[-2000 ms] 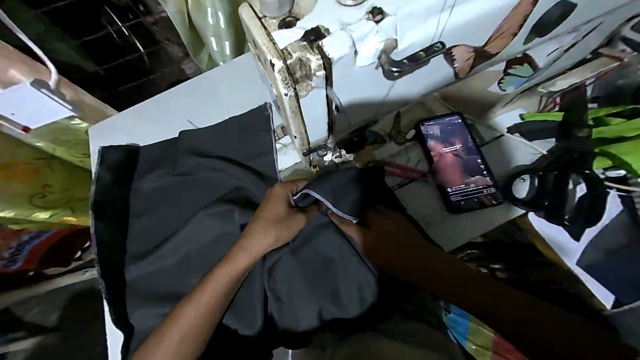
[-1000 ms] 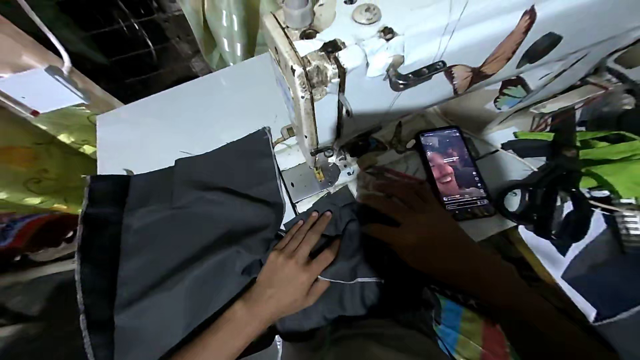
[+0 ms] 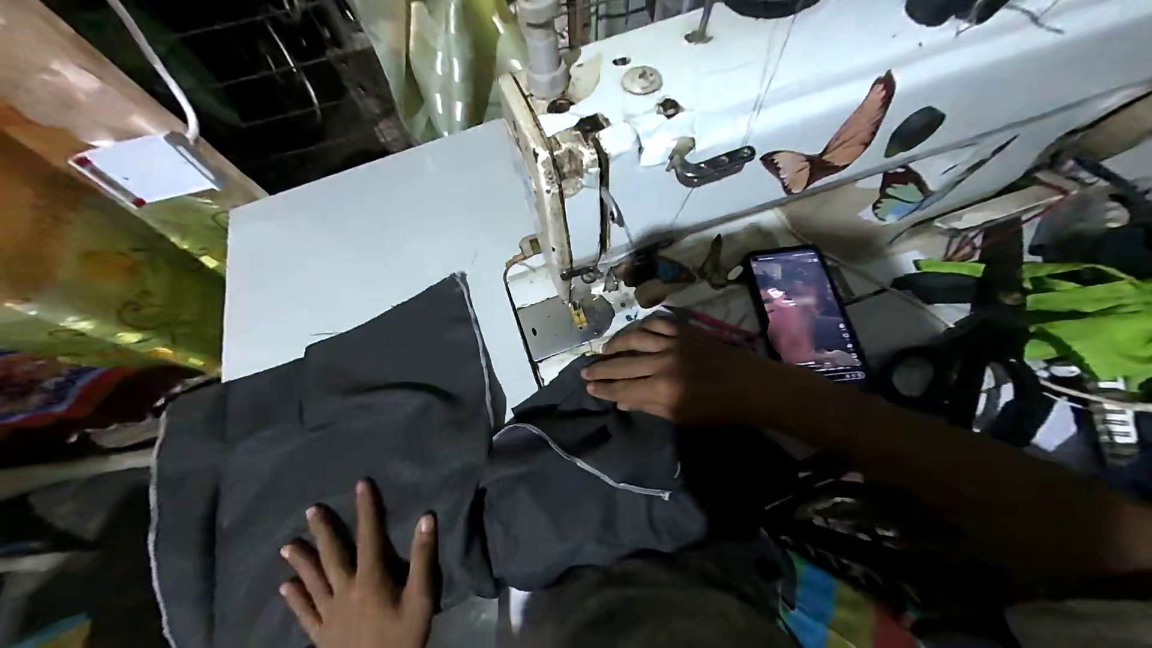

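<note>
Dark grey fabric [image 3: 360,423] with white overlocked edges lies over the front of the sewing machine's white table. My left hand [image 3: 364,576] rests flat on its left part, fingers spread. My right hand [image 3: 643,369] lies on the bunched right part, fingers slightly bent, just in front of the presser foot [image 3: 579,315]; whether it pinches the cloth I cannot tell. The foot and the metal needle plate [image 3: 549,331] of the sewing machine [image 3: 540,171] show uncovered by fabric. A white seam line [image 3: 585,463] curves across the cloth between my hands.
A smartphone [image 3: 804,310] with a lit screen lies right of the needle area, near my right forearm. Black-handled scissors [image 3: 913,373] and bright green cloth [image 3: 1089,315] are farther right. A white box-like object [image 3: 148,169] with a cord is at the upper left.
My left hand has moved left, from the cloth near the needle to the wide left part. Two seconds ago both hands held a folded edge by the needle; that cloth now lies lower, away from the foot.
</note>
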